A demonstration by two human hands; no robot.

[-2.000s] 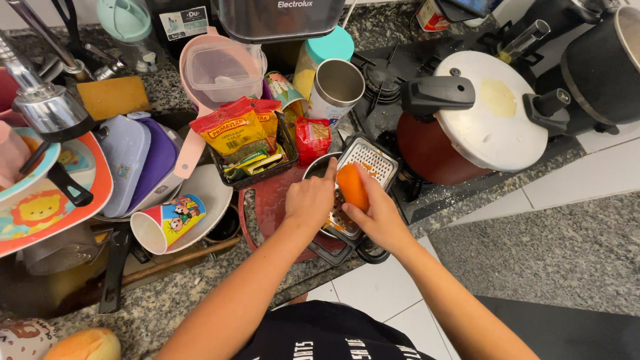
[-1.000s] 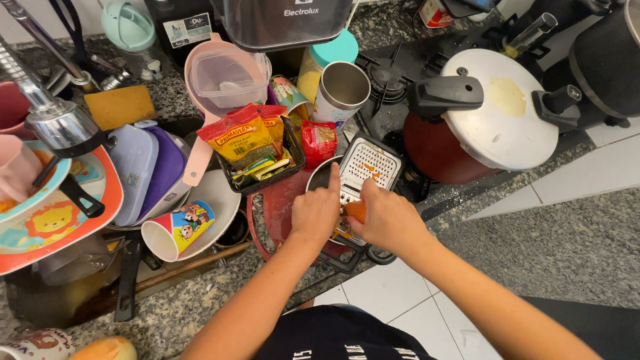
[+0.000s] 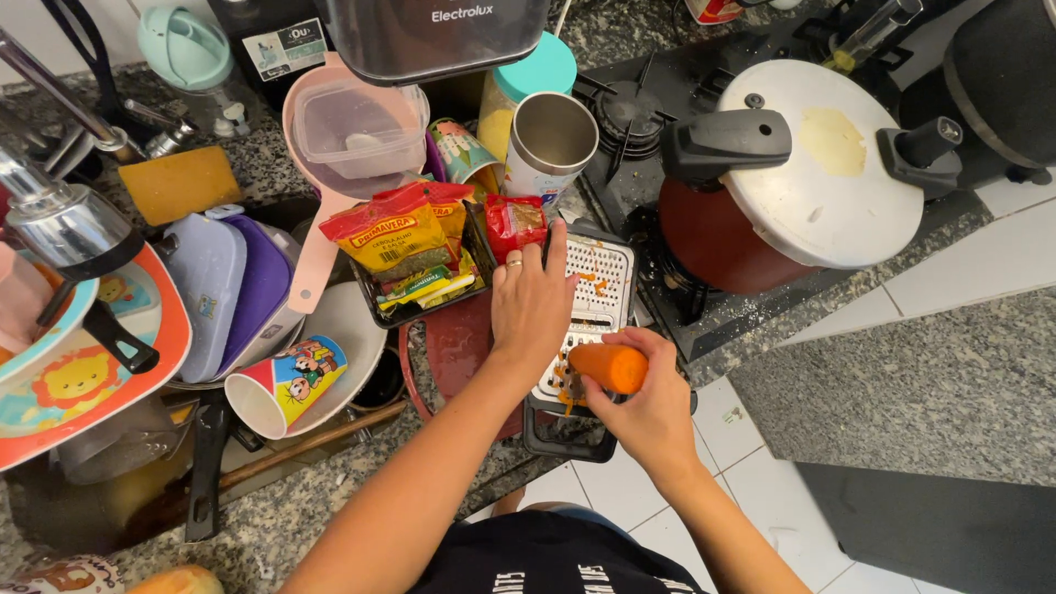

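A carrot (image 3: pixel 612 368) with a cut, flat end is held in my right hand (image 3: pixel 652 404), over the lower part of a flat metal grater (image 3: pixel 596 268) with a black frame. Orange shreds cling to the grater's upper and lower parts. My left hand (image 3: pixel 532 301) lies along the grater's left side, index finger stretched toward its top edge; whether it grips the frame is hidden. Beneath the grater and my left wrist is a dark red board (image 3: pixel 458 351).
A black basket (image 3: pixel 437 309) of seasoning packets stands left of my left hand. A steel cup (image 3: pixel 554 132) is behind it. On the right, a red pressure cooker (image 3: pixel 726 239) sits on the gas stove (image 3: pixel 701 326). Dishes and a tilted paper cup (image 3: pixel 287 386) crowd the sink at left.
My right hand and the carrot are lower on the grater than two seconds ago, and the carrot's cut end now shows. My left index finger remains near the grater's top left side.
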